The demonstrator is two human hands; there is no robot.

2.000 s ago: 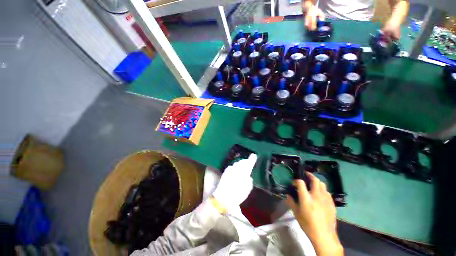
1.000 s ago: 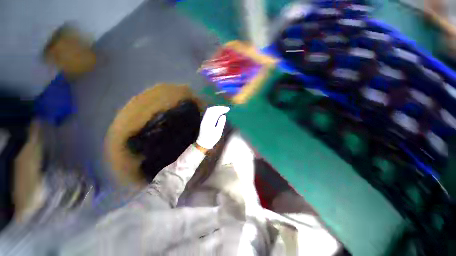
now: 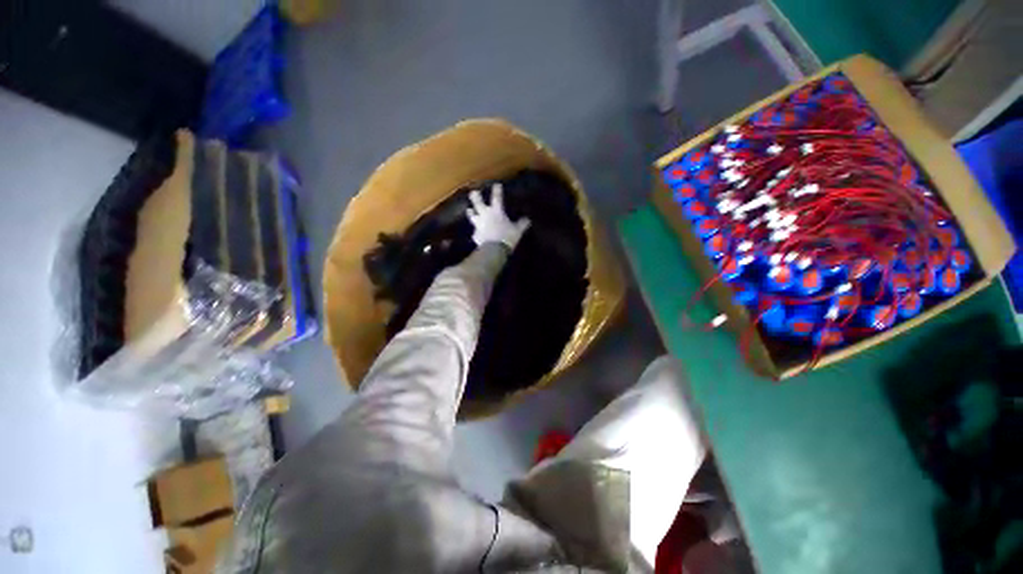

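Observation:
My left hand (image 3: 494,220), in a white glove, reaches into the large round tan drum (image 3: 387,185) on the floor. Its fingers are spread over the heap of black plastic housings (image 3: 538,280), and no part shows held in it. Single housings are hard to tell apart in the dark heap. My right hand is out of the picture.
An open brown carton (image 3: 979,213) of blue cylinders with red leads and white connectors sits on the green bench (image 3: 774,460) at the right. Black housings (image 3: 965,415) lie on the bench at the right edge. Plastic-wrapped stacked boxes (image 3: 157,264) stand at the left.
The view has swung left and down to the drum. My left hand has moved from the bench into the drum. My right hand, at a housing earlier, has left the picture.

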